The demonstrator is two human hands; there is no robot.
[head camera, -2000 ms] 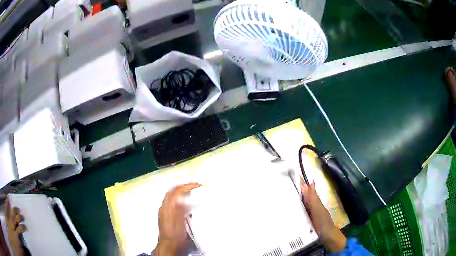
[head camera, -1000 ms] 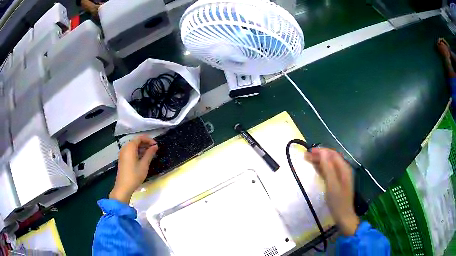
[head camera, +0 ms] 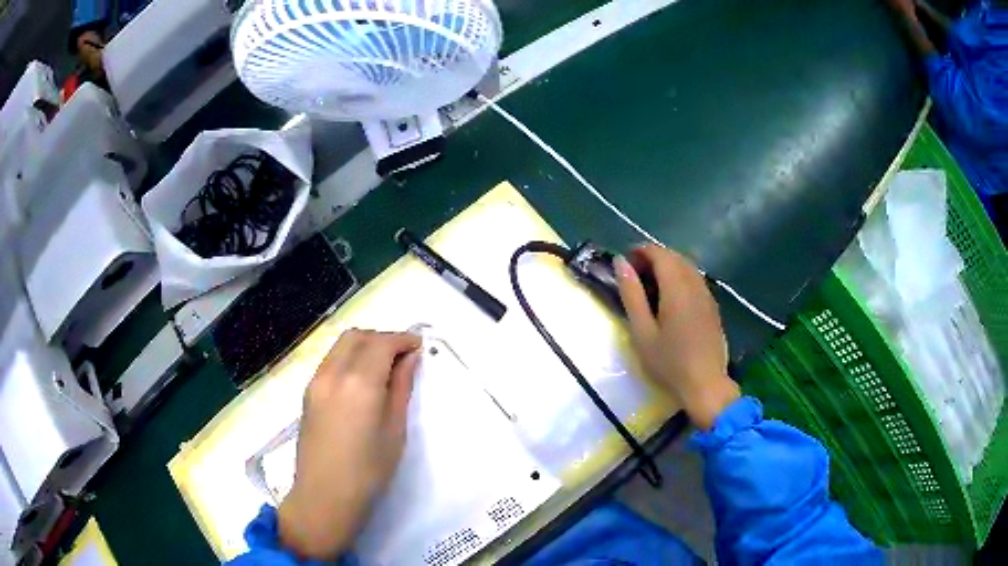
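A white projector lies flat on the yellow-edged work mat, its panel with vent slots and screw holes facing up. My left hand is over its far part, fingertips pinched together at the panel's far corner; whether they hold a screw is too small to tell. My right hand is closed around the black electric screwdriver, which lies low at the right of the mat. Its black cord loops over the mat. The screw tray sits at the mat's far edge.
A slim black marker pen lies on the mat. Beyond are a white desk fan with a white cord and an open bag of black rings. Stacked projectors stand at left. A green crate and a blue-sleeved person are at right.
My left hand has moved from the screw tray to the projector's far corner. My right hand has closed on the screwdriver. The view has shifted to the right.
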